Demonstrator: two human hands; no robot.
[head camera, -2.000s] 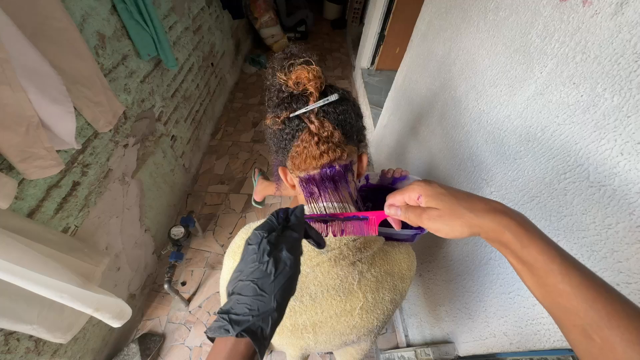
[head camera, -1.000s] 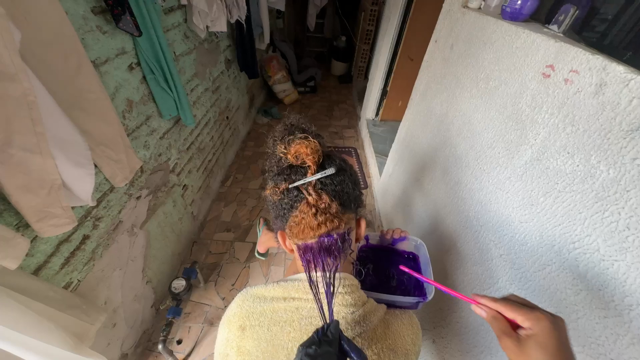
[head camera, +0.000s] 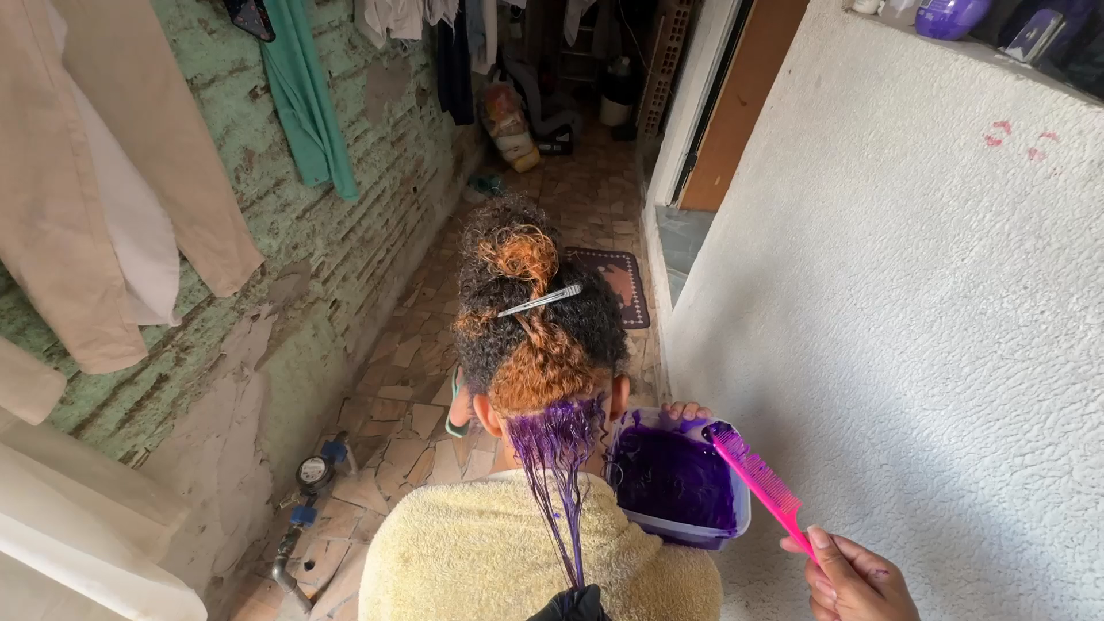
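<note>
My left hand (head camera: 571, 605), in a black glove, pinches the ends of a purple-coated lock of hair (head camera: 561, 466) and draws it down over a yellow towel (head camera: 457, 535) on a seated person's shoulders. A metal hair clip (head camera: 541, 300) holds the rest of the curly hair (head camera: 543, 371) up. My bare right hand (head camera: 854, 573) grips the handle of a pink tail comb (head camera: 759, 479); purple dye coats the comb's far end, at the rim of a clear plastic tub (head camera: 743, 517) of purple dye (head camera: 677, 474). The seated person's fingers (head camera: 686, 411) hold the tub's far edge.
A rough white wall (head camera: 914, 328) stands close on the right, with bottles on a ledge above. On the left, clothes (head camera: 164, 172) hang along a green brick wall. A water meter (head camera: 314, 471) with pipes rises from the tiled floor. A doormat (head camera: 617, 289) lies ahead.
Two seconds ago both hands were at the nape with the comb across the hair. My right hand has since moved right and the comb is now at the tub; my left hand is lower.
</note>
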